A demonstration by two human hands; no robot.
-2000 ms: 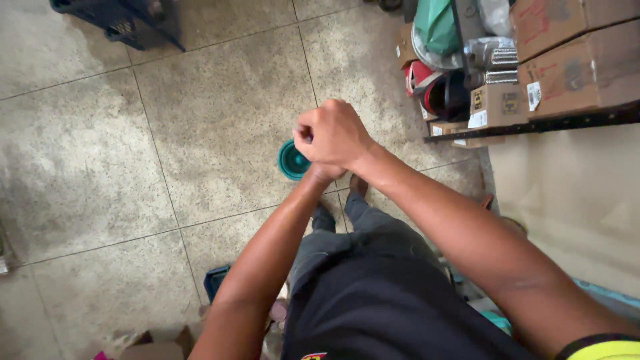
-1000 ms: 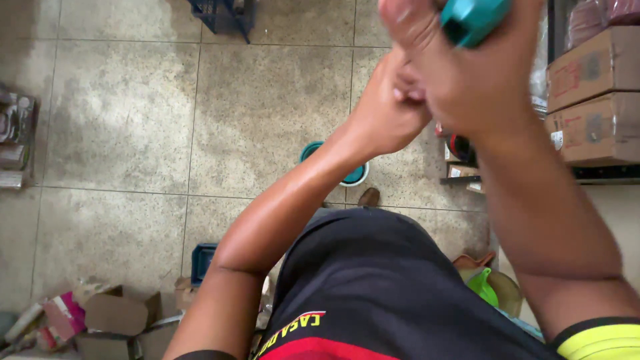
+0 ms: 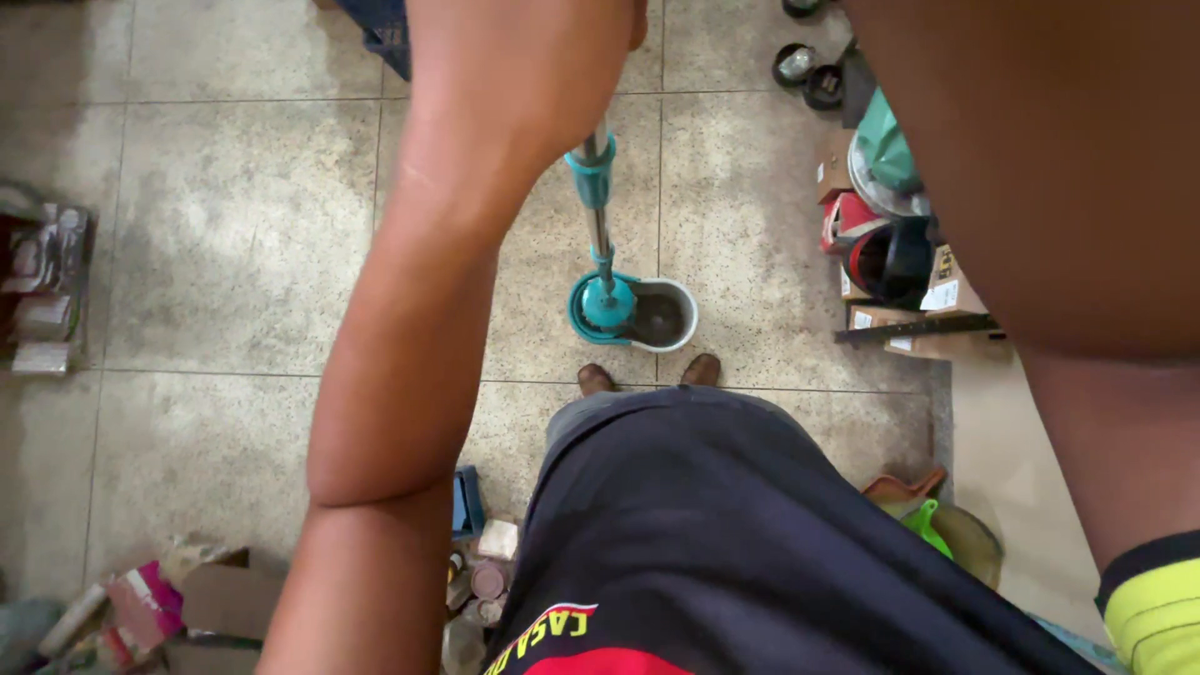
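Note:
My left hand (image 3: 530, 56) is at the top centre, closed around the metal handle of a spin mop (image 3: 600, 225), with its fingers mostly cut off by the frame edge. The handle with teal joints runs down from under this hand. Its round teal mop head (image 3: 607, 302) sits in the teal-rimmed left side of a mop bucket (image 3: 695, 314). Dark water (image 3: 659, 319) shows in the bucket's right side. My right forearm crosses the upper right, but the right hand is outside the frame.
The bucket stands on the tiled floor (image 3: 234, 234), just ahead of my shoes (image 3: 701, 369). At right, a shelf edge (image 3: 914, 328) bears cardboard boxes (image 3: 952, 286) and other goods. A blue crate (image 3: 384, 33) is at the top, packaged goods (image 3: 47, 281) at left, and clutter (image 3: 225, 600) lower left.
My clasped hands have risen from above the bucket to the top of the view, the right one passing out of it. The mop handle and the bucket's water side now show.

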